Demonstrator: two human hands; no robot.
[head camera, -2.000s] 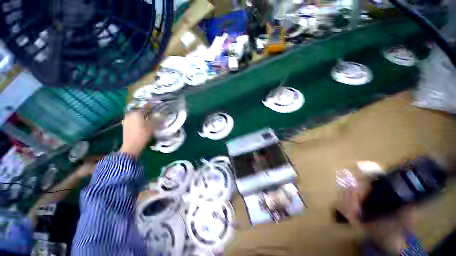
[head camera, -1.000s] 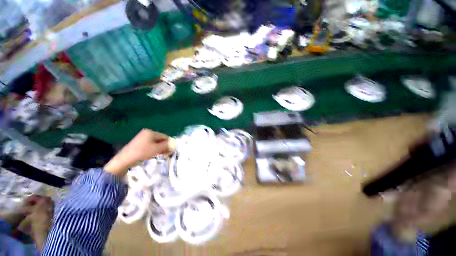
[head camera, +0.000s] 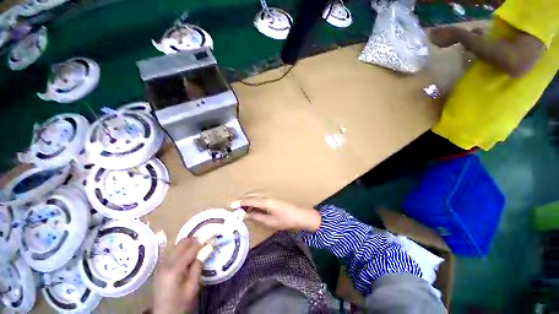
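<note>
A round white lamp base (head camera: 230, 236) with dark curved slots lies at the bench's front edge, by my lap. My right hand (head camera: 269, 211) pinches its upper rim at the small white tab. My left hand (head camera: 179, 270), slightly blurred, is over the base's left side, its fingertips on a small whitish part (head camera: 205, 252) near the centre. The fingers hide the base's left part. The grey metal screw feeder (head camera: 199, 113) stands beyond, its dark hopper open and its brassy mechanism facing me. The black screwdriver (head camera: 301, 30) hangs upright past the feeder, in neither hand.
Many lamp bases (head camera: 119, 256) are piled at left. More sit on the green belt (head camera: 230, 24). Small white bits (head camera: 335, 138) and a clear bag of white parts (head camera: 395, 40) lie on the cardboard. A person in yellow (head camera: 490, 92), a blue crate (head camera: 456, 202) and an open carton (head camera: 447, 267) are at right.
The view has swung right and down. My left hand has come from the belt and pile to a base in front of me. My right hand has let go of the screwdriver and holds this base's rim.
</note>
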